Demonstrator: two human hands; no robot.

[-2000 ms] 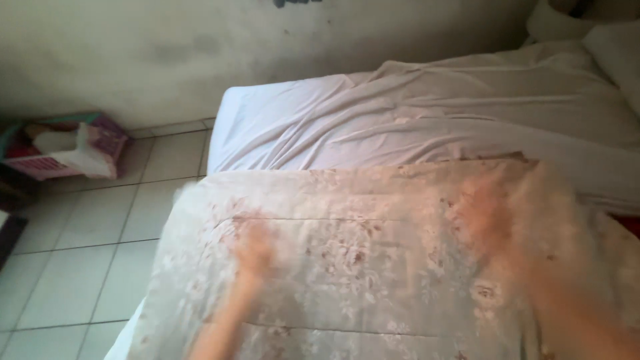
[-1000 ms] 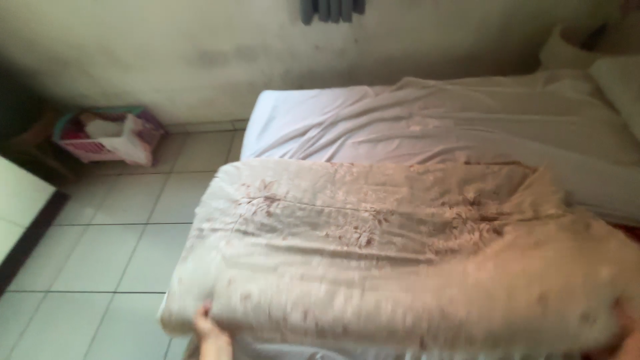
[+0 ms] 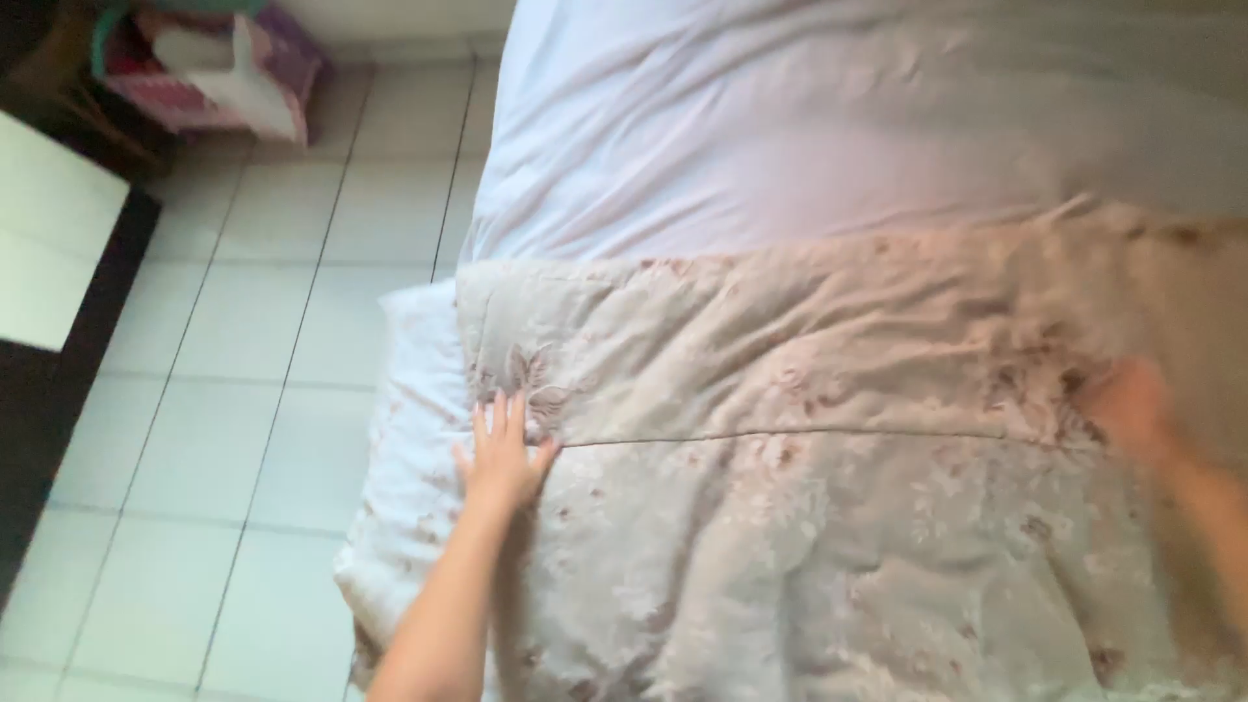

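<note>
A floral quilted cover (image 3: 799,507) lies folded over the near part of the bed, its seam running across below the fold. My left hand (image 3: 502,453) rests flat on the cover near its left edge, fingers spread, holding nothing. On the right, my right hand (image 3: 1136,409) is blurred and touches or hovers just over the cover; its fingers cannot be made out. A wrinkled white sheet (image 3: 702,146) covers the mattress beyond the fold. Part of the cover hangs at the bed's left side.
Pale floor tiles (image 3: 224,448) run along the bed's left side. A pink and teal plastic basket (image 3: 185,102) with cloths in it stands at the top left by the wall. At the far left is a white surface (image 3: 49,234) with a dark edge.
My left hand, gripping the cover's near edge a second ago, now lies spread on top of it. The right hand has moved inward from the far right edge. The view has moved closer.
</note>
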